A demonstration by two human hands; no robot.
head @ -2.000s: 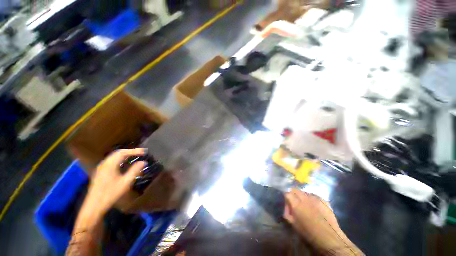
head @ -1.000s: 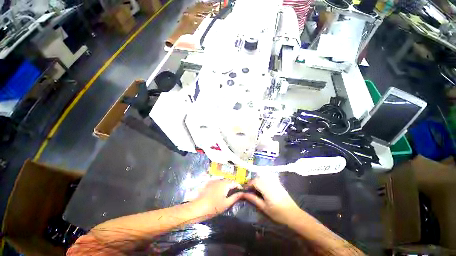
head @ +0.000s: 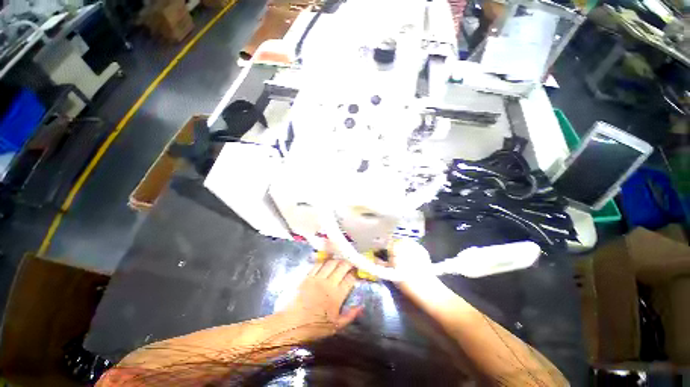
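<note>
The white sewing machine head [head: 355, 151] stands in front of me, overexposed. The yellow clamp [head: 366, 267] shows in pieces under it, partly hidden by my fingers and the lamp. My left hand [head: 331, 290] lies palm down at the clamp's near left side, fingers extended and thumb apart. No strap shows in it; what lies under the palm is hidden. My right hand [head: 407, 261] is at the clamp's right side, washed out by glare and partly behind the lamp; its grip is unclear. The white gooseneck lamp [head: 495, 259] crosses over it.
A pile of black straps [head: 503, 198] lies right of the machine. A tilted control panel [head: 605, 166] is at the right edge. Open cardboard boxes stand left [head: 53, 306] and right [head: 616, 302]. A narrow cardboard tray [head: 160, 172] sits at the far left edge.
My hands came together at the clamp, from the left box and the table. Since then they have separated slightly: the left spread flat, the right moved up and right. The dark piece between them no longer shows.
</note>
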